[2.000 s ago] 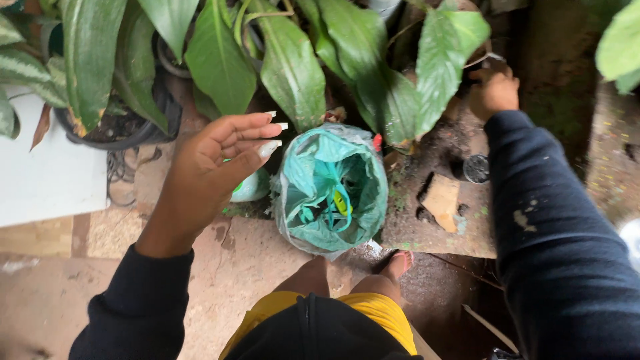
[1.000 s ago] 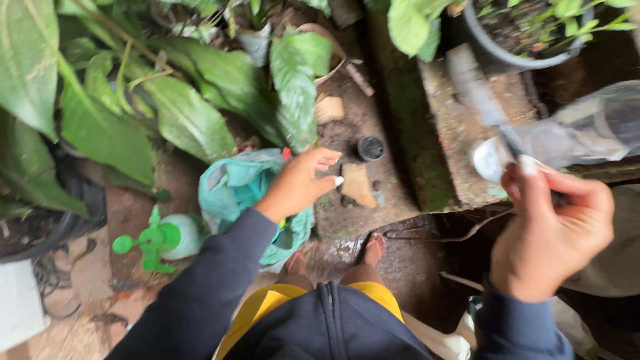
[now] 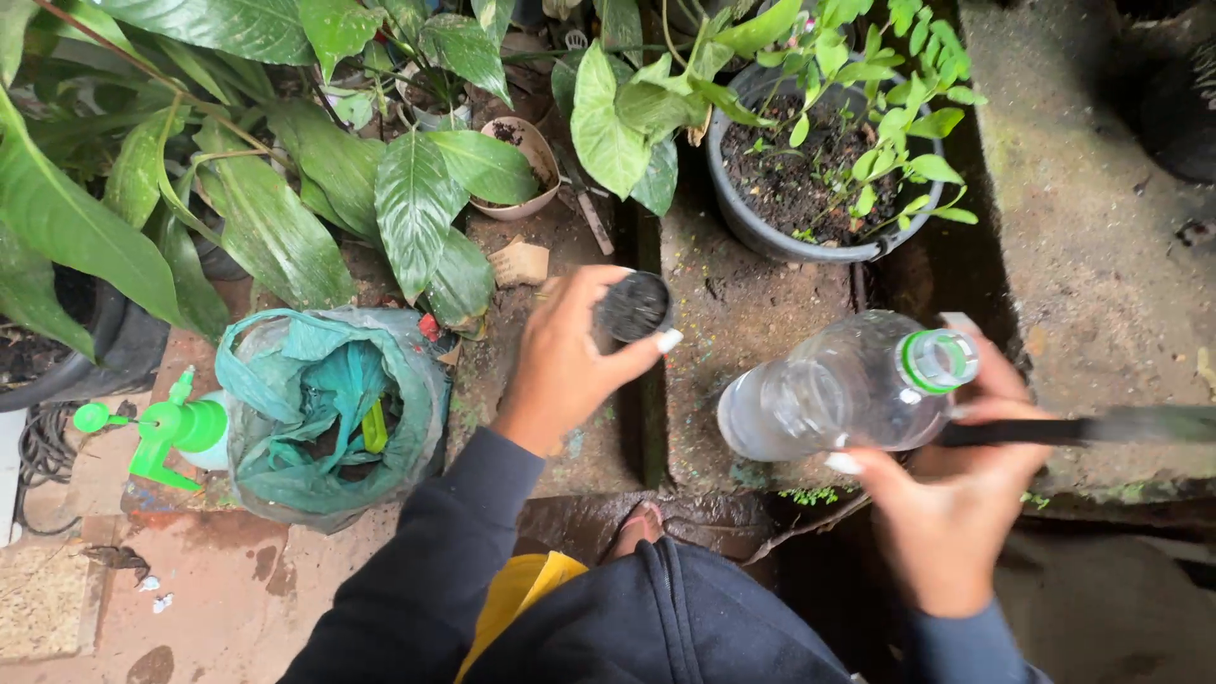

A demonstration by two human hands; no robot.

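My left hand grips a small black cup filled with dark soil, above the ledge. On the right, the fingers of my right hand are around a clear plastic bottle, which is uncapped, has a green neck ring and leans with its mouth toward the right. A dark-handled tool, its far end blurred, is also in my right hand. Left of my left arm stands a teal plastic bag with something yellow-green inside, and beside it a green-topped spray bottle.
Behind the bottle is a large grey pot with leafy plants in soil. A small bowl with soil and a cardboard piece lie beyond my left hand. Broad-leaved plants fill the back left. A gap splits the concrete ledge.
My left hand has taken hold of the black cup, which stood on the ledge before. My right hand has come to the bottle and holds it along with the tool. The view has shifted right.
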